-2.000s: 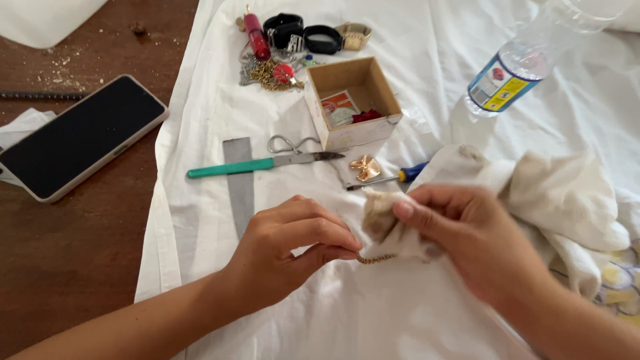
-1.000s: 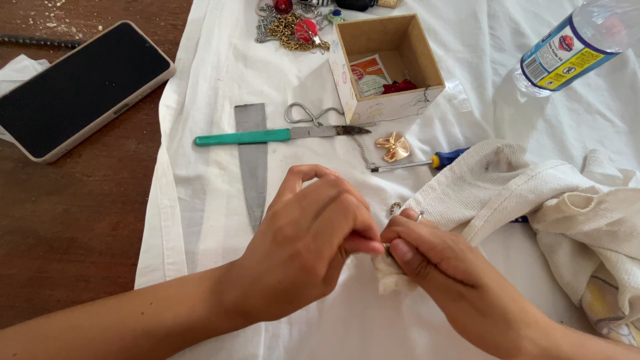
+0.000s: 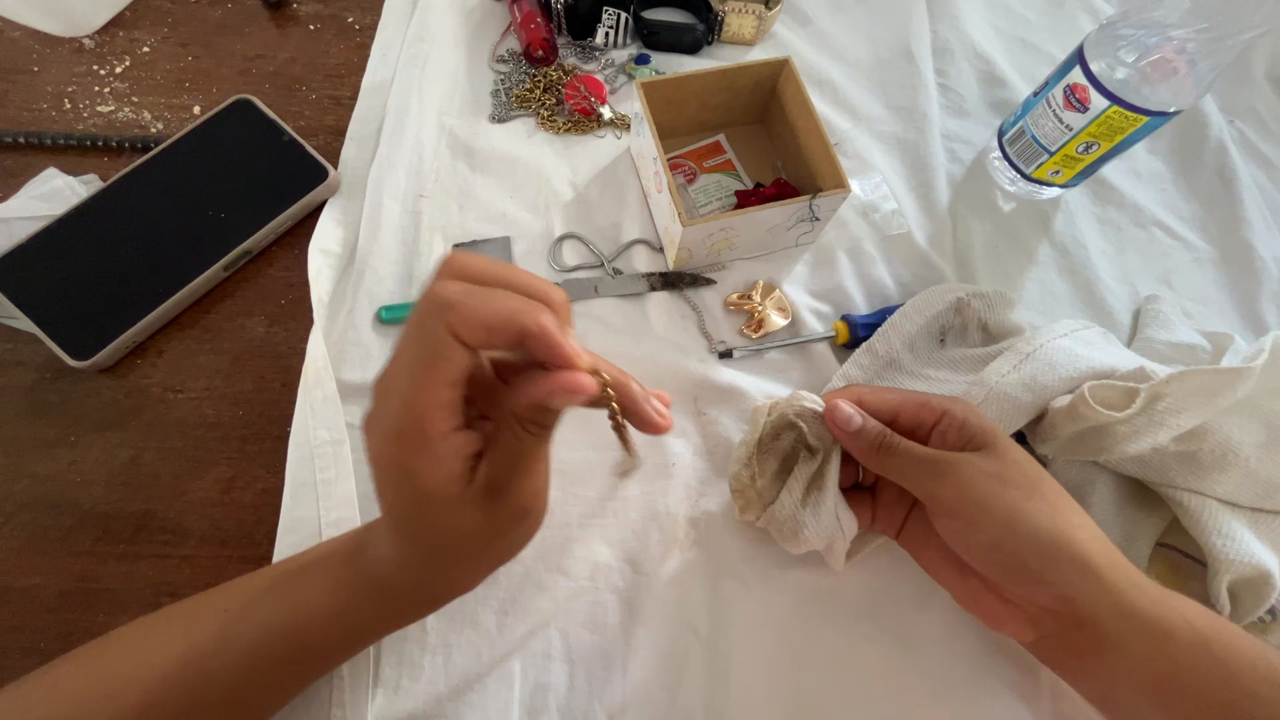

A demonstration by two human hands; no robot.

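My left hand [image 3: 490,400] pinches a short gold-coloured chain [image 3: 612,405] between thumb and fingers; its lower end hangs down, blurred, over the white cloth. To the right, my right hand [image 3: 930,480] grips a bunched, stained end of an off-white rag [image 3: 790,470]. The rest of the rag trails behind that hand to the right edge. A gold-coloured ornament [image 3: 760,308] and a screwdriver with a blue handle [image 3: 868,325] lie just beyond the hands. Behind my left hand is a knife [image 3: 635,285] with a green handle, partly hidden, across a grey metal blade [image 3: 485,248].
An open wooden box [image 3: 740,240] holds a printed packet and a red item. Tangled chains [image 3: 560,100], a red tube [image 3: 532,35] and watches [image 3: 675,25] lie behind it. A clear plastic bottle [image 3: 1090,110] is at right, a phone [image 3: 165,225] at left on the brown table.
My hands have moved apart from where they met at the rag. The chain now shows in my left hand, away from the rag, which stays in my right hand.
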